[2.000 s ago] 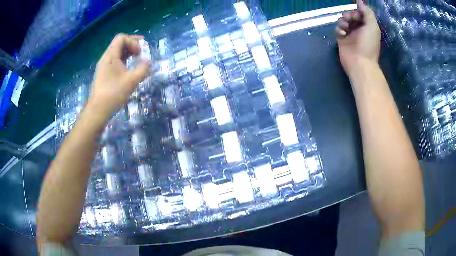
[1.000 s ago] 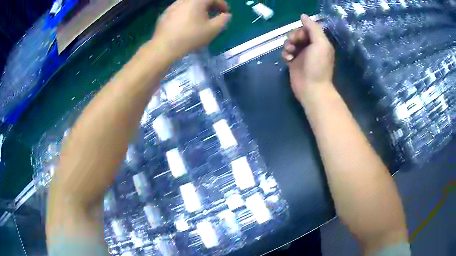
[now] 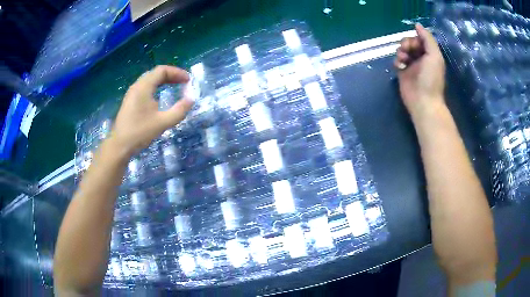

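Note:
The clear blister tray [image 3: 372, 229] lies in front of me, with rows of white blocks in its pockets. My left hand [image 3: 152, 109] is over the tray's upper left part, thumb and finger curled round a blurred small white part [image 3: 191, 88]. My right hand [image 3: 421, 71] is right of the tray, above the black work surface near the rail. Its fingers are curled and the thumb points up; whether it holds anything cannot be told.
The green conveyor belt [image 3: 344, 23] lies beyond the tray with a few small white parts on it. A silver side rail [image 3: 372, 47] runs along it. Stacked clear trays [image 3: 494, 75] stand at the right. A blue bin edge [image 3: 118, 33], brown cardboard and shiny plastic are at the upper left.
A second ago my left hand was over the belt; it is now back over the tray with a white part at its fingertips. The view has shifted. My right hand keeps its curled pose.

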